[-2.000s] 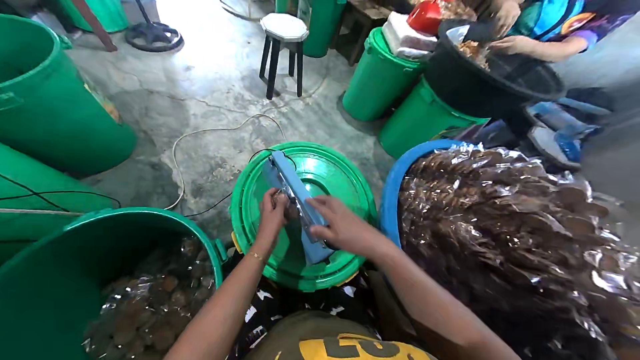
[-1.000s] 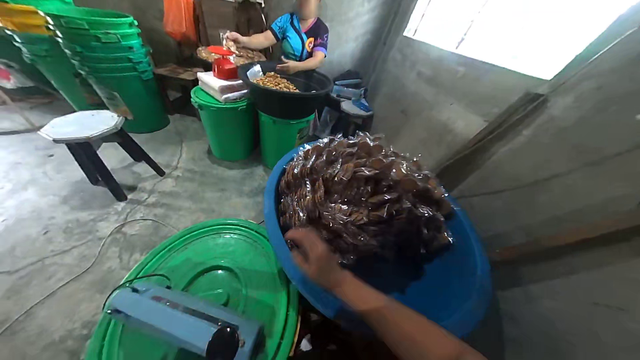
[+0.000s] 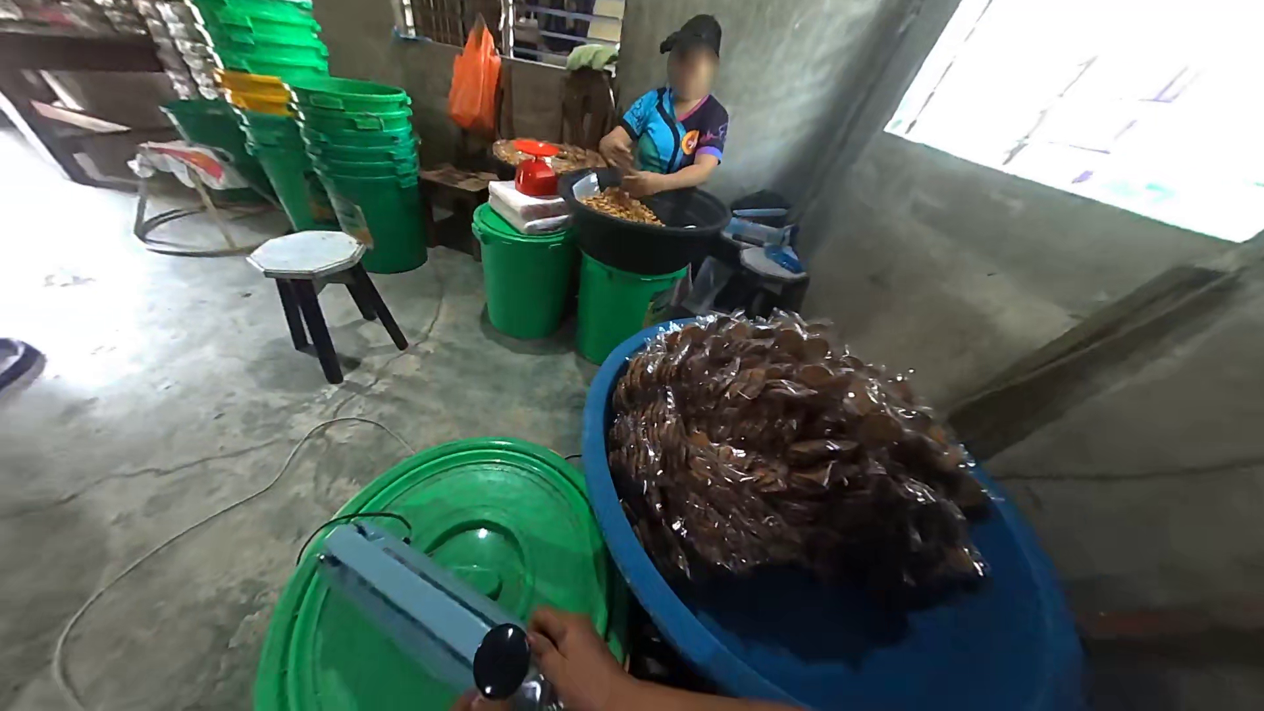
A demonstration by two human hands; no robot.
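A blue-grey impulse sealer (image 3: 420, 597) lies slantwise on the green lid (image 3: 548, 528) of a tub, its round black knob at the near end. My right hand (image 3: 583, 657) is beside that knob with its fingers bent; whether it grips anything is hidden. Only some fingertips of my left hand (image 3: 481, 702) show at the bottom edge, under the knob. To the right, a large blue basin (image 3: 839, 652) holds a high heap of clear plastic packets (image 3: 770, 444) with round brown pieces inside.
Beyond the basin a person (image 3: 681, 128) works over a black tub (image 3: 647, 242) of brown pieces. A red scale (image 3: 536, 170) stands on a green bucket (image 3: 523, 281). A white-topped stool (image 3: 308, 255), stacked green buckets (image 3: 365, 178) and a cable (image 3: 188, 533) on the floor are at left.
My right hand was at the packets in the basin a second ago; it is now at the sealer's near end. My left hand's fingertips have come into view. The view has shifted and tilted up since the first frame.
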